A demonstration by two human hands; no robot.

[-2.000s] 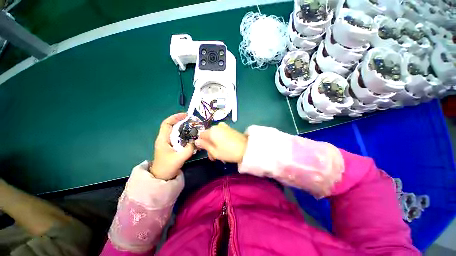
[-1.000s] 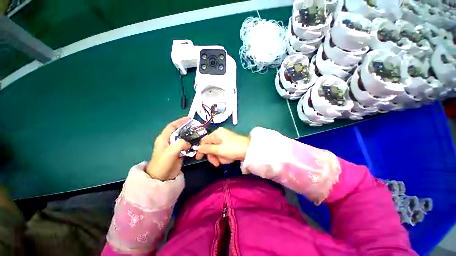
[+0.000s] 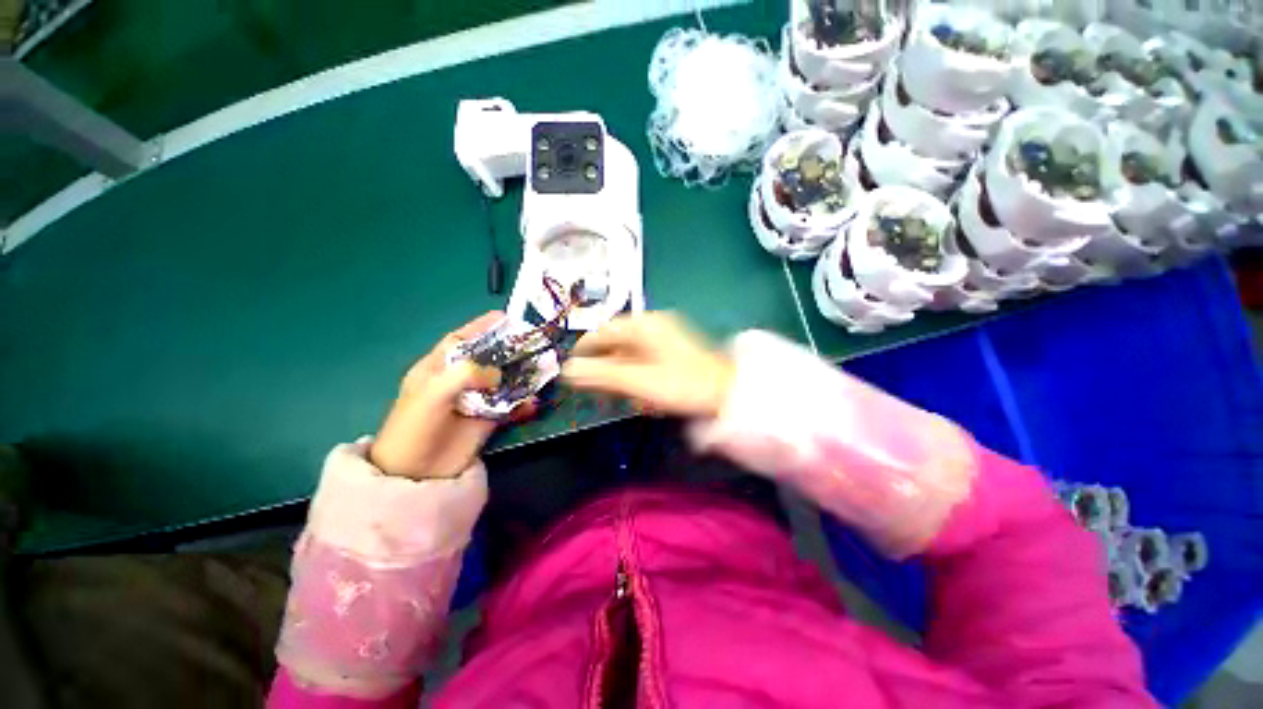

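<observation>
My left hand [image 3: 441, 402] holds the round housing with its circuit board [image 3: 515, 371] near the bench's front edge, open face up. Thin red and black wires [image 3: 564, 301] run from the board to the round opening of the white camera body [image 3: 623, 187]. The body lies on the bench with its black square lens panel [image 3: 567, 157] facing up. My right hand [image 3: 651, 363] is blurred, just right of the housing; whether its fingertips hold a wire cannot be told. A short black cord [image 3: 495, 263] lies left of the body.
Stacked white housings [image 3: 907, 243] fill the bench's right side. A tangled white cord bundle [image 3: 713, 104] lies left of them. A blue bin [image 3: 956, 416] with grey rings [image 3: 1147, 551] is at lower right. A pale rail [image 3: 346, 97] curves behind the green bench.
My right hand has moved slightly right, away from the housing. The housing has tilted and shifted slightly left with my left hand. The person's arm at lower left has left the view.
</observation>
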